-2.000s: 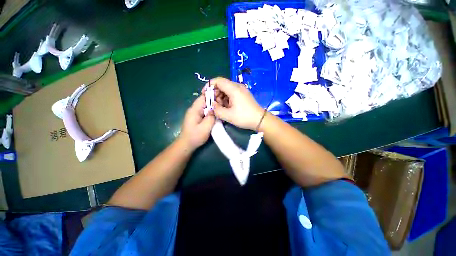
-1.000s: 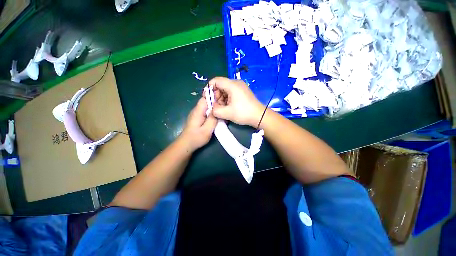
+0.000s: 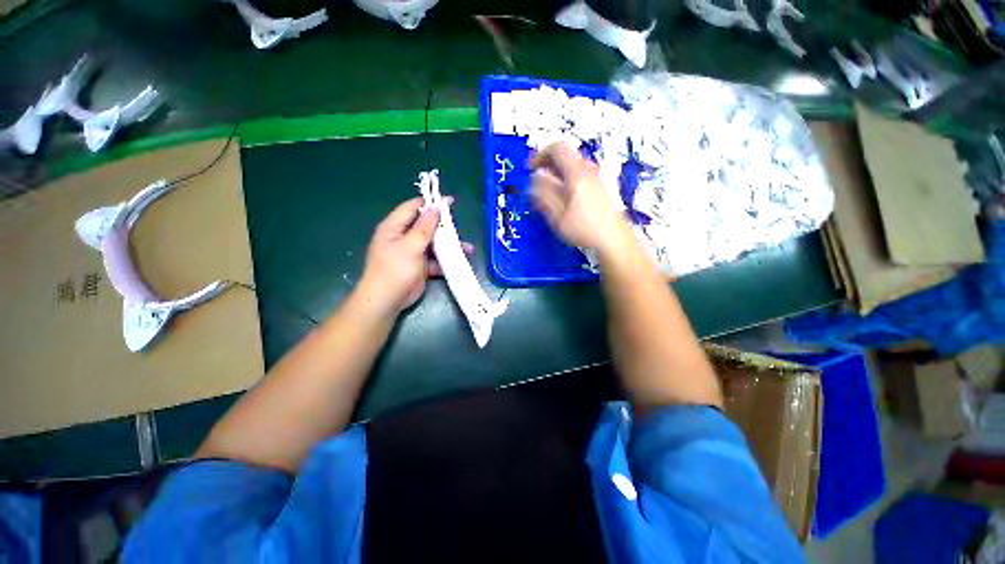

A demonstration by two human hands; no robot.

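A white and pale pink cat-ear headband (image 3: 454, 258) is held in my left hand (image 3: 400, 251) near its upper end, above the dark green bench. A thin dark wire rises from that end. My right hand (image 3: 573, 201) is over the blue parts tray (image 3: 551, 260), blurred; whether its fingers hold anything cannot be told. Flat small white pieces (image 3: 551, 110) lie in the tray's upper part, and small white curly bits (image 3: 504, 198) lie along its left side. A clear plastic bag (image 3: 749, 165) full of white pieces overlaps the tray's right side.
A sample headband (image 3: 130, 264) lies on a cardboard sheet (image 3: 55, 342) at left. Several headbands lie along the far green surface (image 3: 364, 77). Cardboard pieces (image 3: 920, 187) are right of the bag. An open carton (image 3: 760, 419) and a blue bin (image 3: 854, 441) are below the bench at right.
My right hand has left the headband and moved right over the tray. My left hand still holds the headband, now slightly further left. The view has shifted, showing more headbands at the top.
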